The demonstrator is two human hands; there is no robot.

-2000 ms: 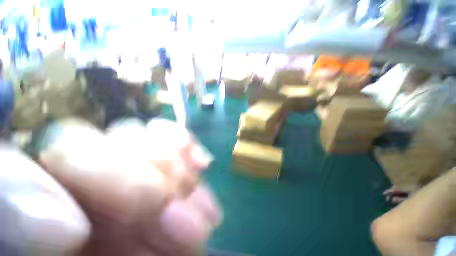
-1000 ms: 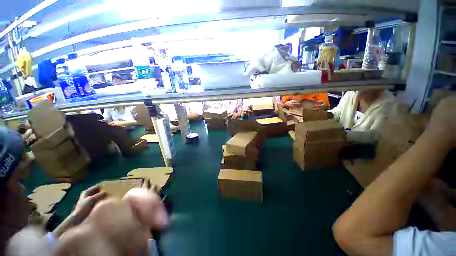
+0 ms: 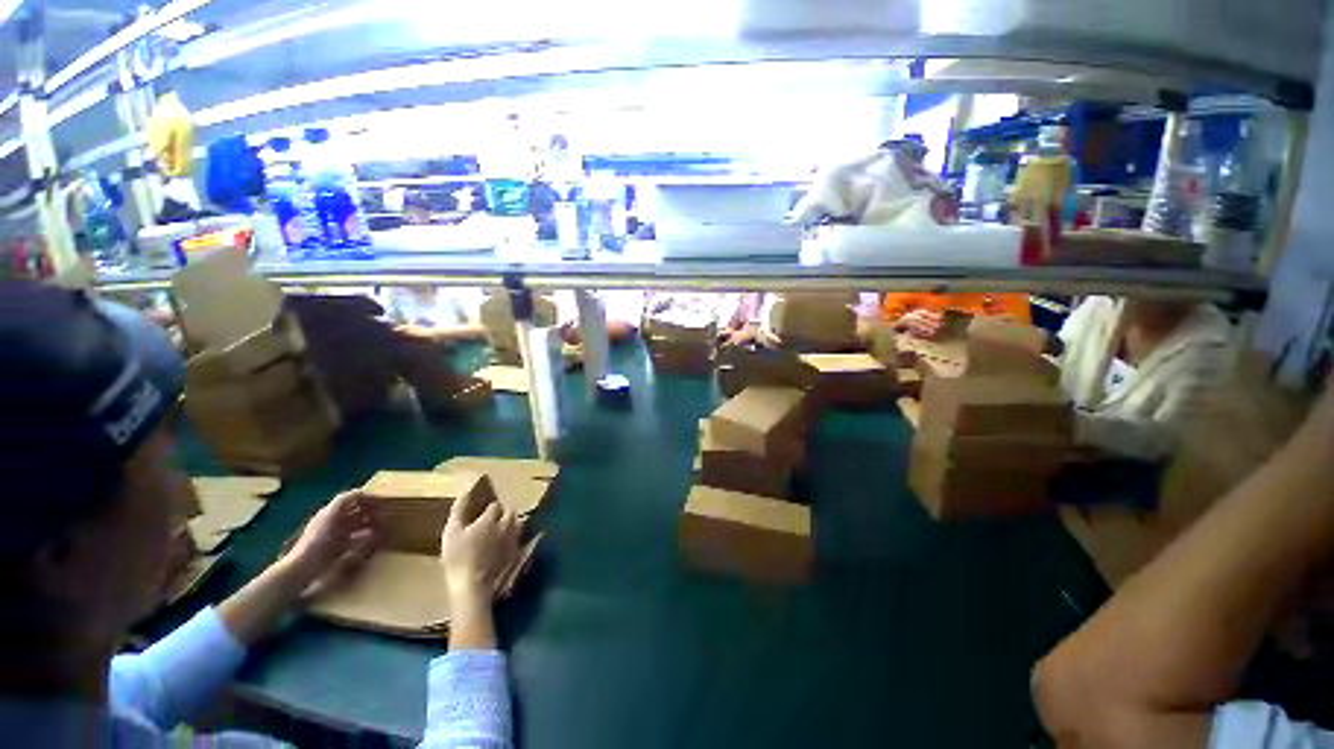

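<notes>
Neither of my hands is in view. A closed brown mailer box [image 3: 746, 536] lies nearest ahead of me on the dark green table [image 3: 629, 644]. Just behind it, a stack of finished boxes [image 3: 758, 424] has its top box turned askew. At the left, another person's two hands [image 3: 417, 544] hold an open tray [image 3: 410, 505] above flat box blanks [image 3: 388, 593].
A person in a dark cap [image 3: 88, 424] sits close at left. A bare bent arm [image 3: 1170, 615], owner unclear, reaches in at right. Box piles stand at left [image 3: 256, 410] and right [image 3: 988, 446]. A table post [image 3: 541, 388] and raised shelf [image 3: 615, 278] stand ahead.
The blurred hand in the left foreground has left the picture. The view has steadied and shifted, showing the neighbour's cap, hands and tray clearly. The bent arm sits farther right.
</notes>
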